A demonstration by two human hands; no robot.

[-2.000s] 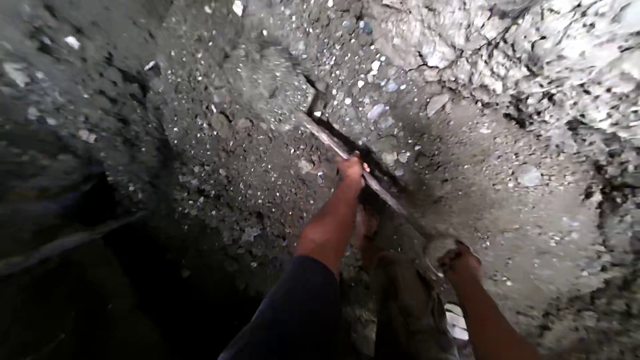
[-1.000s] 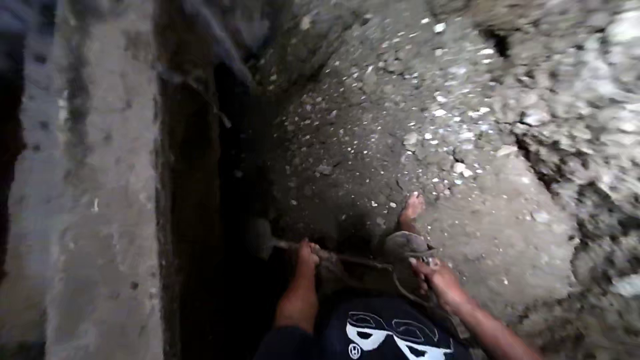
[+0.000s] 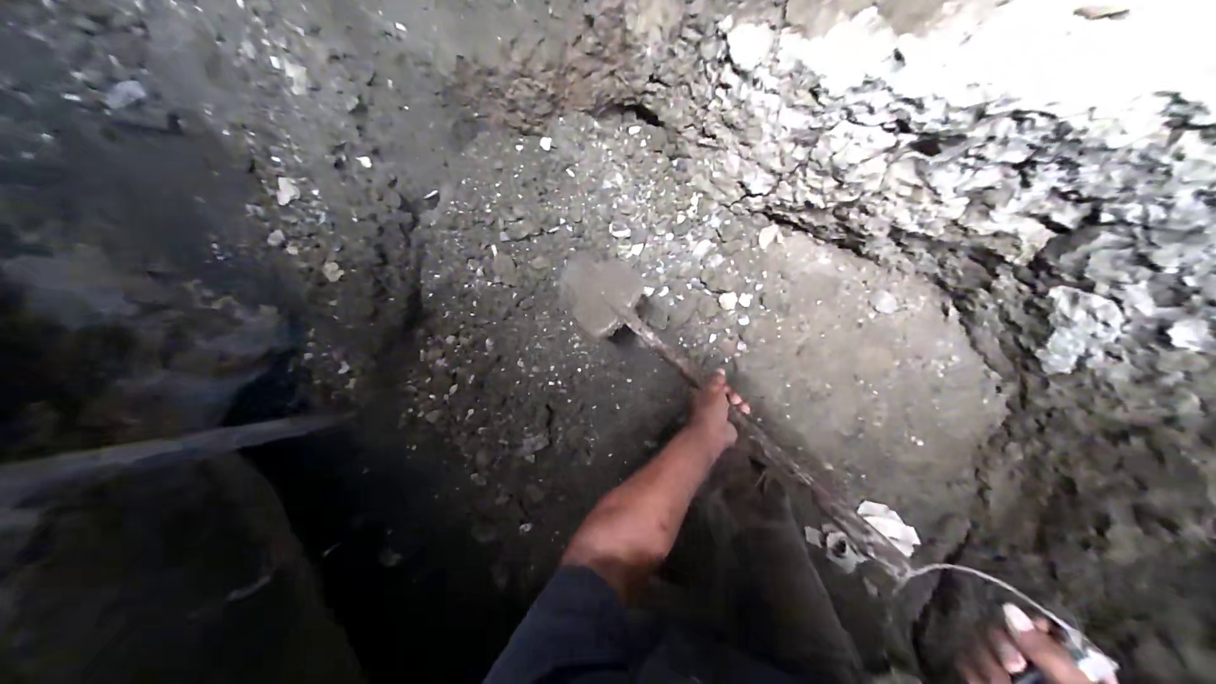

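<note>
A long-handled shovel lies across the middle of the view, its blade [image 3: 600, 293] on or just above loose soil dotted with pale bits. My left hand [image 3: 719, 408] is closed around the wooden shaft [image 3: 803, 475] a short way behind the blade. At the bottom right, my right hand [image 3: 1031, 646] is at the rear end of the shovel, where a thin curved grip piece [image 3: 988, 575] shows; the hand is blurred and partly cut off by the frame edge. My trouser leg is below the shaft.
A rough bank of pale, broken earth [image 3: 1026, 190] rises at the upper right. Smooth, packed soil [image 3: 855, 361] lies right of the blade. A dark gap [image 3: 380, 560] is at the lower left, with a pale narrow edge [image 3: 171, 451] beside it. White scraps [image 3: 888, 527] lie near the shaft.
The view has swung away from the concrete ledge. The shovel blade, over the dark gap at left one second ago, is now at the soil, and the left arm reaches forward.
</note>
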